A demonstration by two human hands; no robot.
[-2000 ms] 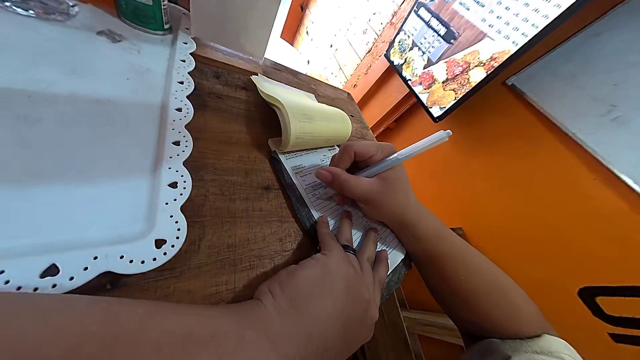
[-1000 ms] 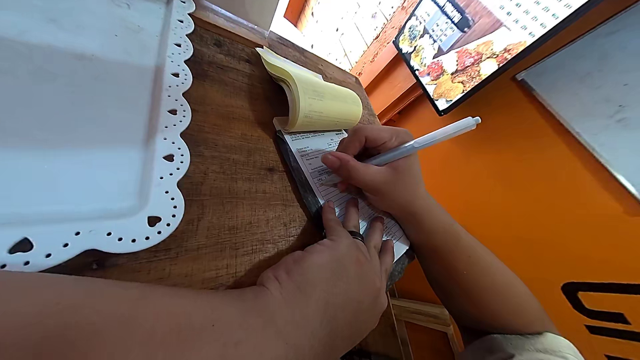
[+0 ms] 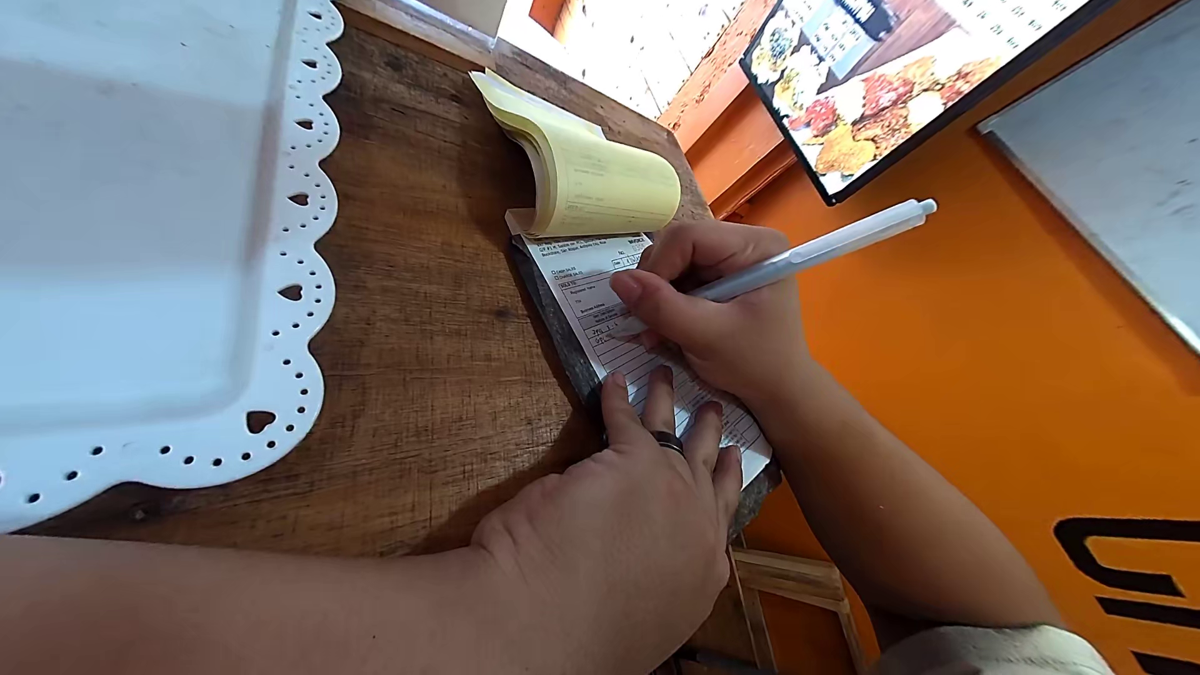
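An invoice pad (image 3: 586,272) lies at the right edge of a wooden table (image 3: 441,337), its turned-over yellow sheets (image 3: 609,178) curling at the top end. Handwriting shows in the upper rows of its white page. My right hand (image 3: 731,309) grips a white pen (image 3: 816,248), resting on the page; the fingers partly hide the pen's tip. My left hand (image 3: 628,525), with a dark ring on one finger, lies palm down with its spread fingertips on the lower part of the page. Beneath the pad is a dark grey, stone-like edge (image 3: 562,342).
A white tray with a scalloped, pierced rim (image 3: 291,375) covers the table's left side. Beyond the table's right edge are an orange wall (image 3: 900,375), a poster with food pictures (image 3: 881,94) and a whitish board (image 3: 1116,150). A wooden frame (image 3: 792,577) stands below.
The pen and my right hand stay over the page, with only a slight shift. My left hand remains on its lower part. The view has shifted a little.
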